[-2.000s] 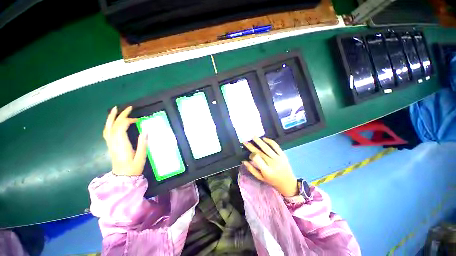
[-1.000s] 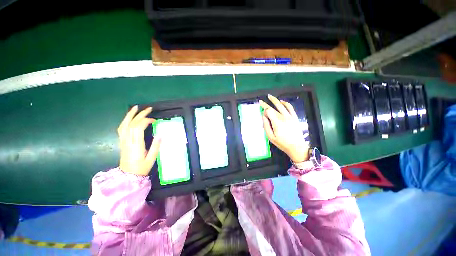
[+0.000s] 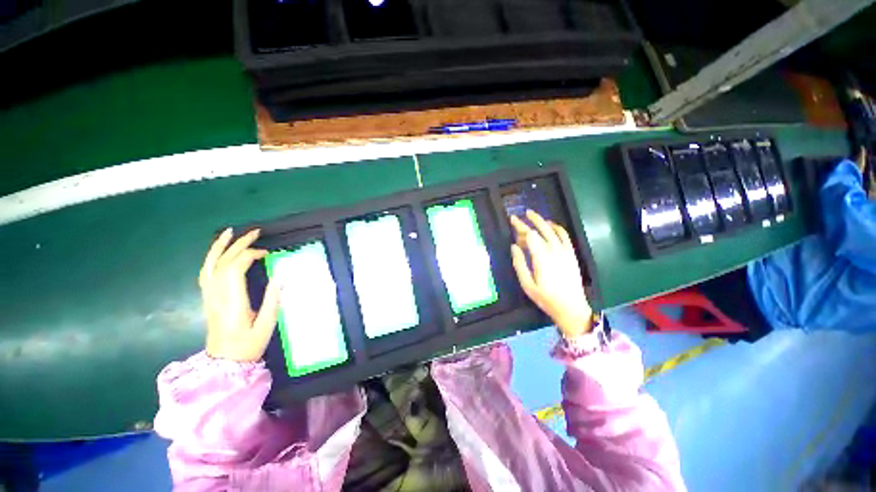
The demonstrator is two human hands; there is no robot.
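Observation:
A black foam tray [image 3: 440, 338] lies on the green bench with a phone in each of its four slots. The leftmost phone [image 3: 310, 307] and the third phone [image 3: 463, 257] show white screens with green edges. The second phone [image 3: 383, 277] shows a mostly white screen. The rightmost phone [image 3: 527, 199] has a dark screen, partly hidden by my right hand. My left hand [image 3: 236, 293] rests at the tray's left end, thumb at the leftmost phone's edge, fingers apart. My right hand [image 3: 549, 269] is over the rightmost phone, fingertips at its screen, fingers apart.
Stacked black trays [image 3: 442, 58] stand behind on a brown wooden board [image 3: 346, 127] with a blue pen [image 3: 475, 126]. A filled phone tray [image 3: 709, 197] lies at right. A person's blue sleeve [image 3: 816, 255] is at the far right. A red stool [image 3: 687, 315] stands below the bench edge.
My right hand has moved from the third phone to the rightmost phone. The third phone's screen went from white to green-edged before that. My left hand has stayed at the tray's left end.

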